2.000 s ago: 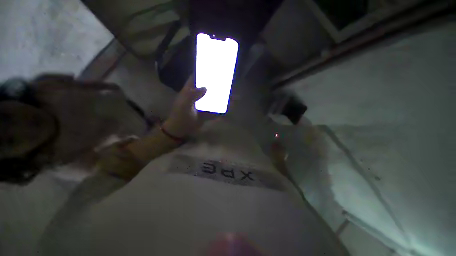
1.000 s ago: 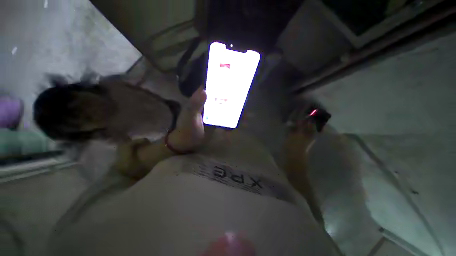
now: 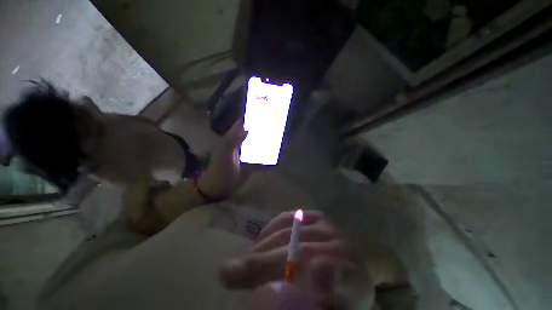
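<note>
My left hand (image 3: 227, 160) holds a smartphone (image 3: 266, 124) upright at upper centre, its screen bright white with a small dark mark near the top. A red band is on this wrist. My right hand (image 3: 302, 245) is close below the camera, blurred, its fingers around a cigarette (image 3: 293, 247). The cigarette has a white body, an orange filter towards my face and a glowing pink-white tip. The exact grip on it is blurred.
Another person's dark-haired head (image 3: 45, 136) and upper body are at the left, close beside my left forearm. A small dark block-like thing (image 3: 369, 163) is right of centre. Pale floor (image 3: 478, 145) lies at the right, with a dark edge running diagonally above it.
My right hand has come up from right of centre to near my face with the cigarette. The phone is slightly lower in view. The other person's head has shifted left.
</note>
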